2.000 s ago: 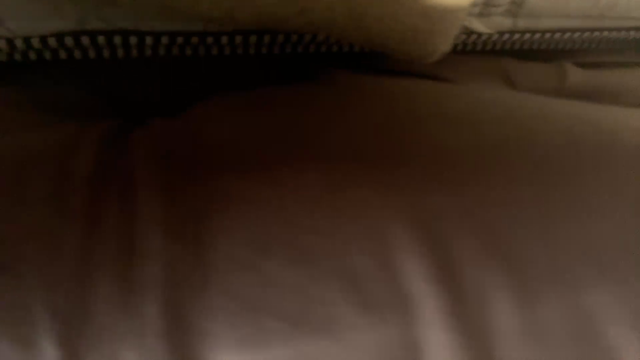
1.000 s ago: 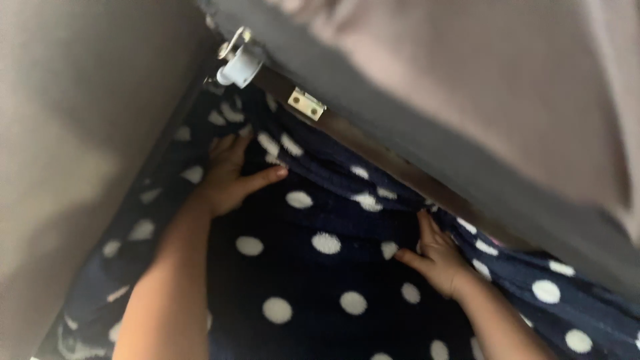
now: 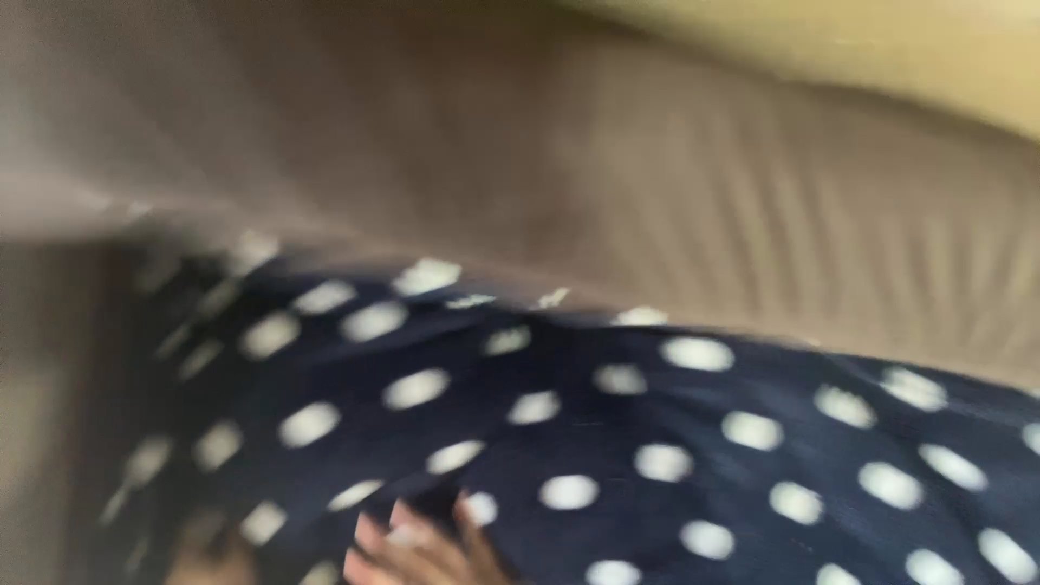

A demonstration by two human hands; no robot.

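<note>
A dark blue cloth with white polka dots (image 3: pixel 585 439) spreads over the lower part of the view. On it near the bottom, left of centre, lies my right hand (image 3: pixel 431 548), fingers apart, blurred. My left hand (image 3: pixel 211 561) is a blurred patch at the bottom left edge, over the same cloth; its fingers cannot be made out. Above the cloth runs brownish-grey fabric upholstery (image 3: pixel 528 162), gathered in folds at the right, its lower edge meeting the dotted cloth.
A yellowish surface (image 3: pixel 894 57) shows at the top right, beyond the brownish-grey fabric. A dim greyish-brown surface (image 3: pixel 32 406) stands along the left edge.
The view has shifted. A second ago both hands pressed on the dotted cloth below a raised edge with a metal hinge; now that hinge is out of view and the hands are low in the view.
</note>
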